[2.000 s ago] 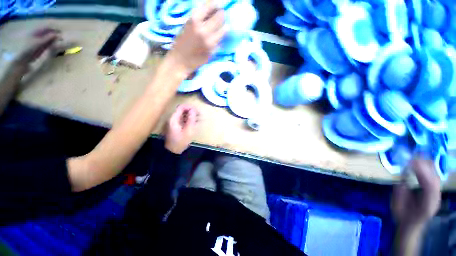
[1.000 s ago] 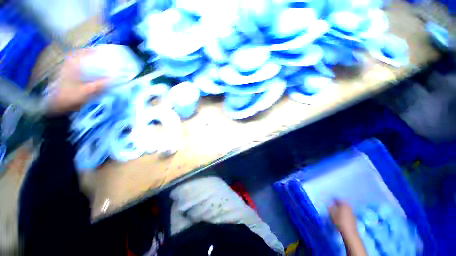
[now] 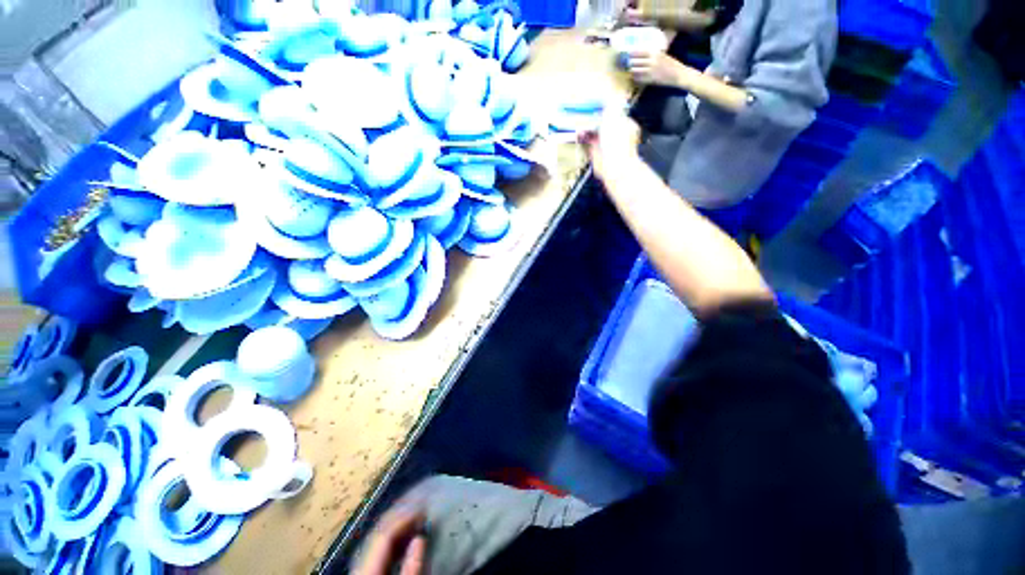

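My right hand (image 3: 614, 140) is at the end of my outstretched arm, at the table's far edge. Its fingers touch a pale, overexposed hat (image 3: 571, 103); whether they grip it is unclear. My left hand (image 3: 393, 544) is low at the bottom edge, partly cut off, beside my lap, with fingers apart and nothing visible in it. Flat ring brims (image 3: 242, 458) lie heaped at the lower left. A domed crown (image 3: 275, 363), seemingly stacked, stands beside them. A large heap of assembled hats (image 3: 360, 233) lies beyond.
The tan workbench (image 3: 365, 388) has a dark edge running diagonally. A blue tray (image 3: 34, 242) with brown contents stands behind the hats. A blue tote (image 3: 607, 376) with pale crowns (image 3: 854, 382) is beside me, partly behind my arm. Another person (image 3: 751, 107) works at the far end.
The view has swung right along the bench. My right hand has gone from the tote to the far table edge. My left hand has left the brims and is low by my lap.
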